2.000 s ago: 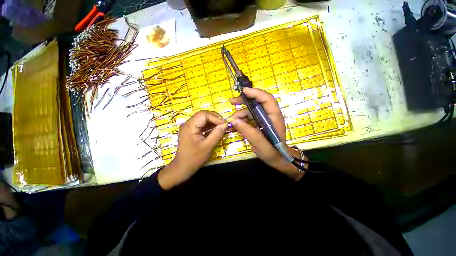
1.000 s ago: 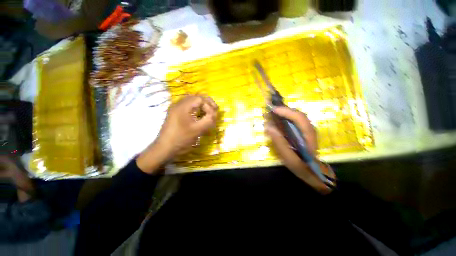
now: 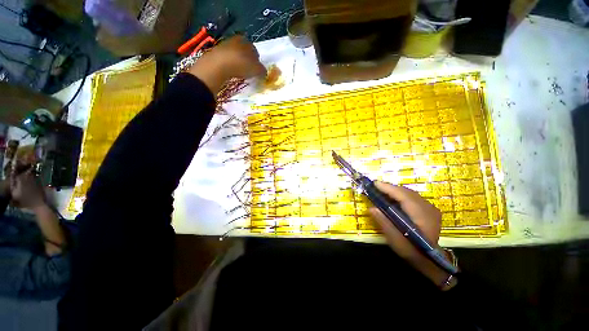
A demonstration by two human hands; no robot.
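My right hand (image 3: 413, 223) holds the black soldering iron (image 3: 403, 226), its metal tip pointing up and left over the yellow gridded sheet (image 3: 426, 123). Lead wires (image 3: 261, 152) stick out past the sheet's left edge. My left hand (image 3: 229, 61) is stretched out over the wire bundle (image 3: 232, 90) at the back left and covers much of it. Its fingertips point down beside an amber-brown patch (image 3: 274, 77) on the white surface. Whether its fingers hold a wire cannot be seen.
A second yellow sheet stack (image 3: 119, 106) lies at the left, partly behind my left sleeve. Red-orange-handled cutters (image 3: 194, 42) lie behind the wire bundle. A brown box (image 3: 358, 39), a round tin (image 3: 299, 29) and a yellow pot (image 3: 426, 40) stand at the back. Another person's hand (image 3: 27, 187) is at far left.
My left hand has left the sheet and reached out to the wire bundle. My right hand has moved away from it, still holding the iron, now lower over the sheet. The camera view has shifted left.
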